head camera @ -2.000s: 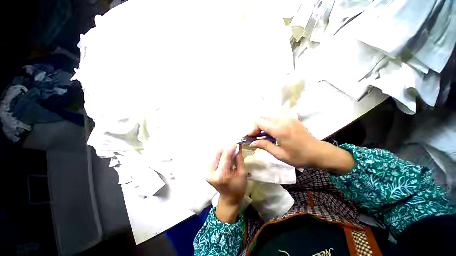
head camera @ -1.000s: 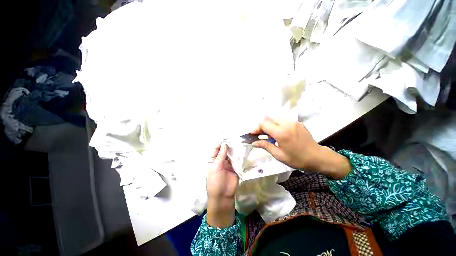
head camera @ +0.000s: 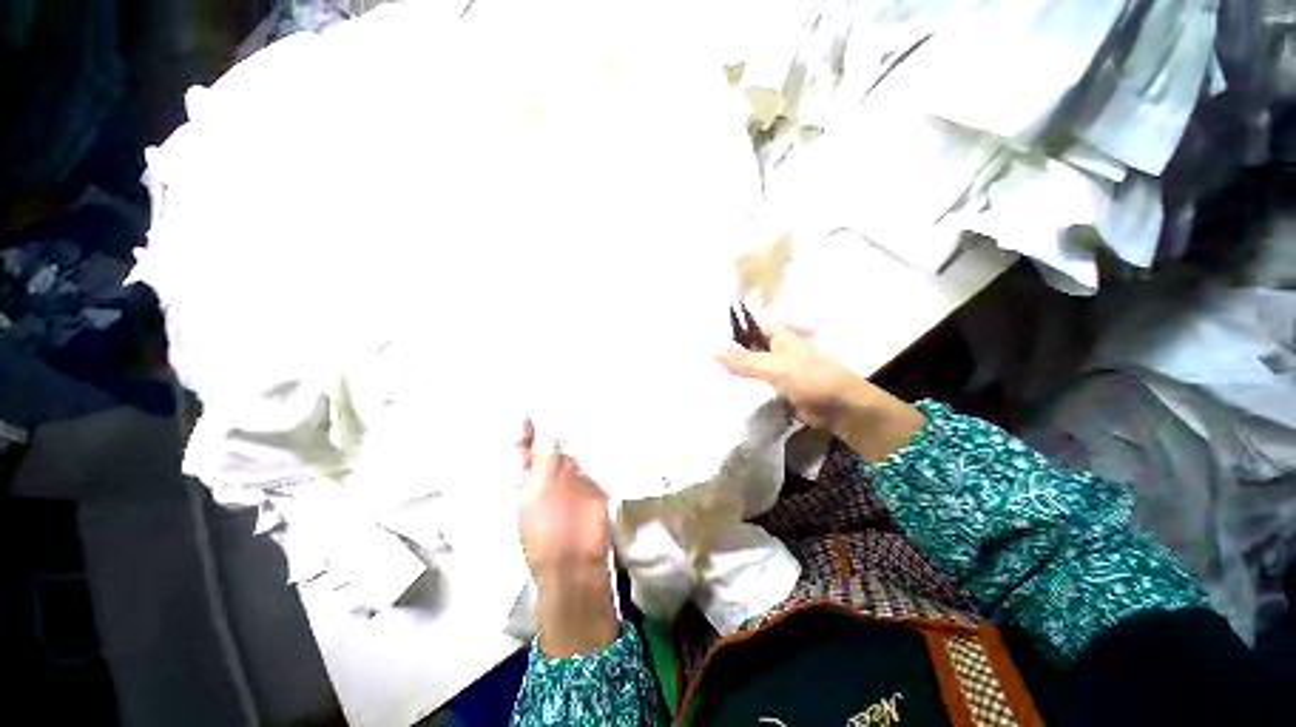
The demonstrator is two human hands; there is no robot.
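Observation:
A white garment (head camera: 675, 440) lies between my hands and hangs over the table's front edge toward my lap; it is overexposed and its outline is partly lost. My left hand (head camera: 563, 511) holds its left side between thumb and fingers. My right hand (head camera: 807, 376) is at its right side, closed around dark thread snips (head camera: 746, 328), whose two points stick out above the fingers, apart. Whether the right fingers also pinch cloth cannot be told.
A large white garment heap (head camera: 427, 185) covers the table beyond my hands. A second pile of garments (head camera: 1023, 128) lies at the upper right. The white table (head camera: 367, 656) has its front edge near me. Dark blue-grey cloth (head camera: 64, 305) is at the left, greyish fabric (head camera: 1165, 440) at the right.
The view has shifted, so the table sits further left. My hands have moved apart, and the garment is spread wider between them. The snips now point upward, away from the left hand.

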